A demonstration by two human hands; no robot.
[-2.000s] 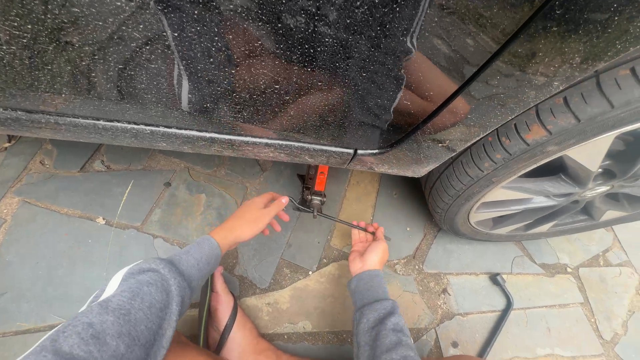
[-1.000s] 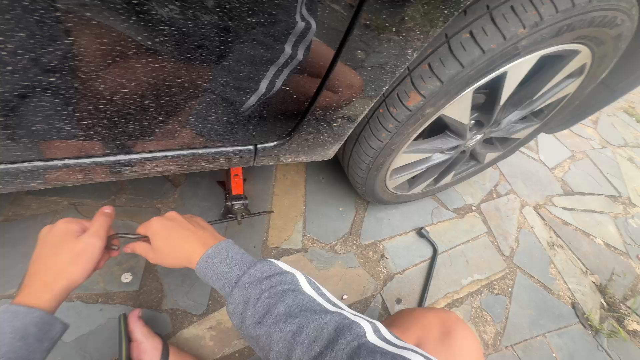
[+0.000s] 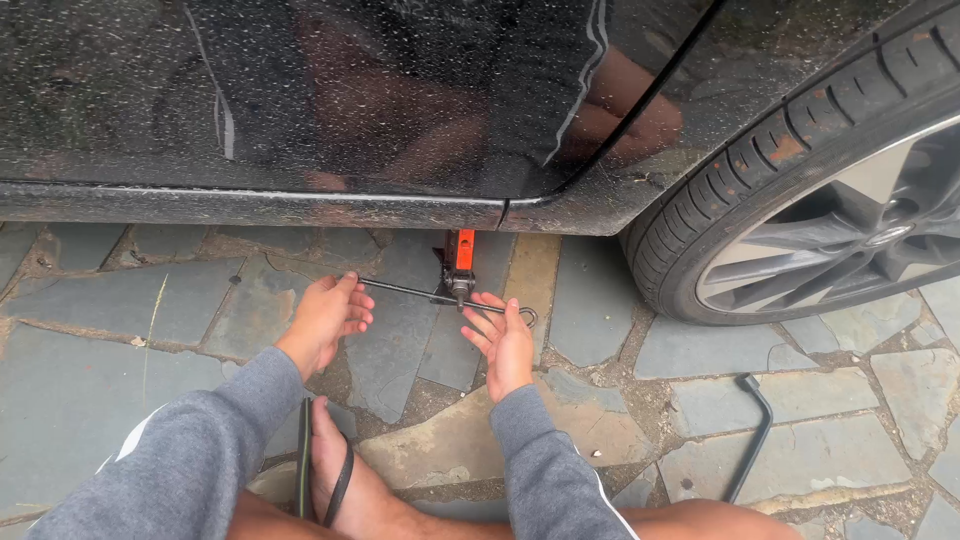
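Note:
An orange scissor jack (image 3: pixel 463 251) stands on the stone paving under the sill of a dark car. A thin metal crank rod (image 3: pixel 401 288) with a looped end runs crosswise at the jack's screw end. My left hand (image 3: pixel 330 315) pinches the rod's left end between thumb and forefinger, with the other fingers spread. Around the right part of the rod, beside the loop, is my right hand (image 3: pixel 506 337), its thumb and forefinger on the metal and its palm turned up. The jack's far part is hidden under the car.
The car's dusty sill (image 3: pixel 262 206) runs just above the hands. To the right is a wheel (image 3: pixel 817 217) with an alloy rim. An L-shaped wheel wrench (image 3: pixel 756 442) lies on the paving at the lower right. A bare foot (image 3: pixel 352 472) with a sandal strap is below my hands.
Both hands were away to the left of the jack one second ago and are now at the rod beside its screw end. The view has shifted considerably.

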